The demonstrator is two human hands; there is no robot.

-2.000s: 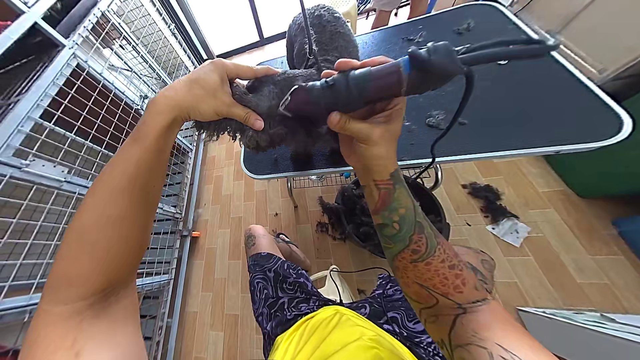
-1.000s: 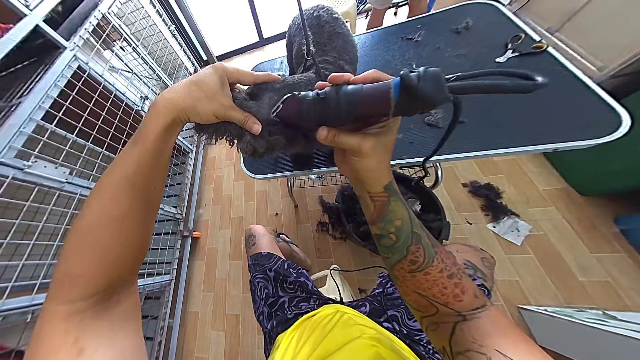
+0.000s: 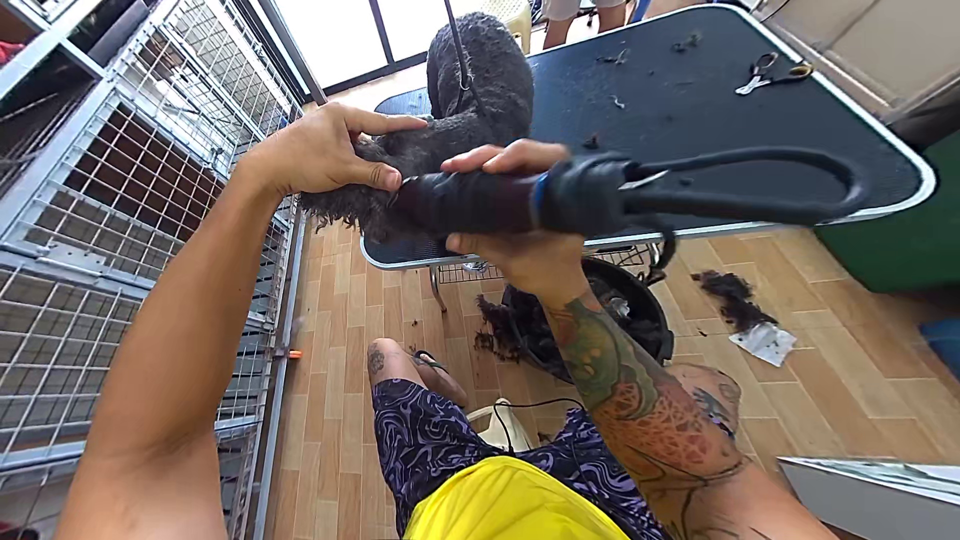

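Note:
A dark grey curly-coated dog [image 3: 491, 67] stands on a black grooming table [image 3: 720, 127], a thin lead running down to its neck. My left hand [image 3: 330, 150] grips the fur at its head end, thumb and forefinger spread over the coat. My right hand [image 3: 525, 247] is closed around corded electric clippers [image 3: 480, 204] wrapped in black tape. The clippers' front end lies against the fur beside my left thumb; the blade is mostly hidden. Scissors [image 3: 772, 73] lie near the table's far right corner, with hair tufts scattered on the top.
Wire cages [image 3: 112, 202] line the left side. Below the table are a wire shelf and a black basin [image 3: 660, 322] of cut hair. More hair [image 3: 731, 300] and a white paper [image 3: 763, 343] lie on the floor. Another person's legs [image 3: 559, 22] show beyond the table.
My right hand and the clippers have shifted slightly along the dog's fur, and the cable loop has swung lower. My left hand keeps its hold.

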